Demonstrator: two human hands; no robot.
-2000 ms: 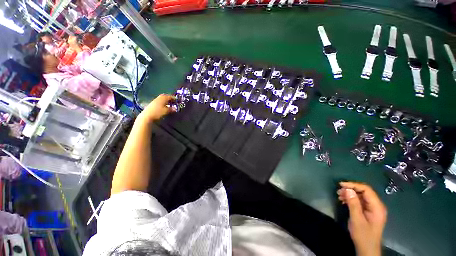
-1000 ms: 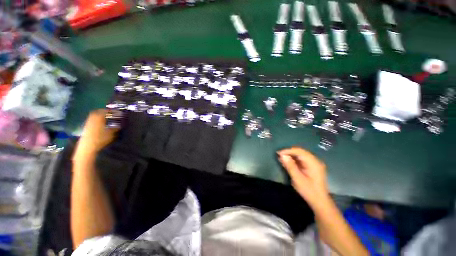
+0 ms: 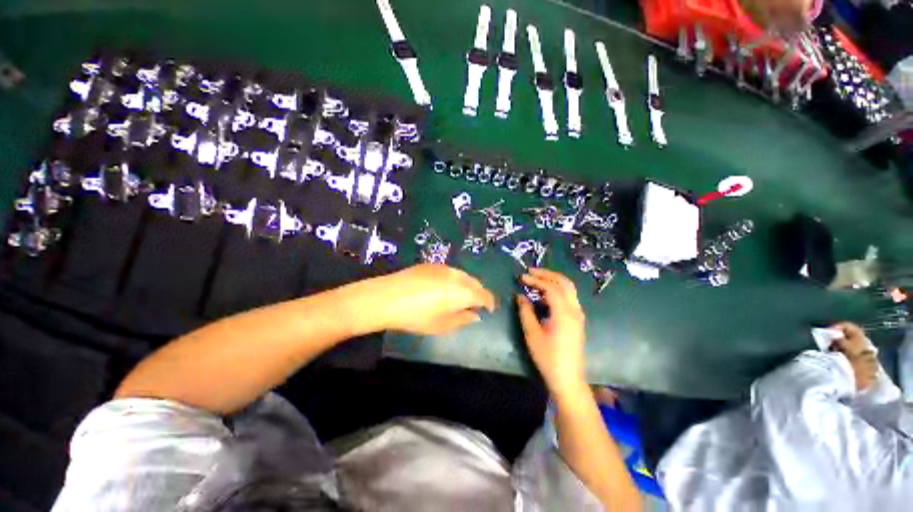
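A loose heap of silver spring clips (image 3: 576,228) lies on the green bench in front of me. My right hand (image 3: 551,315) is at its near edge, with a small dark and silver piece between thumb and fingers, likely a spring clip. My left hand (image 3: 450,300) is just left of it, palm down, fingers bent; whether it holds anything is hidden. The black foam tray (image 3: 290,285) at the left bears rows of clamped watch heads (image 3: 265,218), dark squares with silver clips at opposite sides. A row of small clips (image 3: 501,177) lies above the heap.
Strapped watches (image 3: 542,80) lie at the far side. A black box with white pads (image 3: 669,222) and a red-handled tool (image 3: 723,190) stand right of the heap. A small black box (image 3: 804,248) is farther right. Red trays (image 3: 701,25) are at the far right. Another person's hand (image 3: 858,352) shows at the right.
My left hand has left the tray's left edge and moved right, beside my right hand. My right hand has moved up to the clip heap. The view has turned right.
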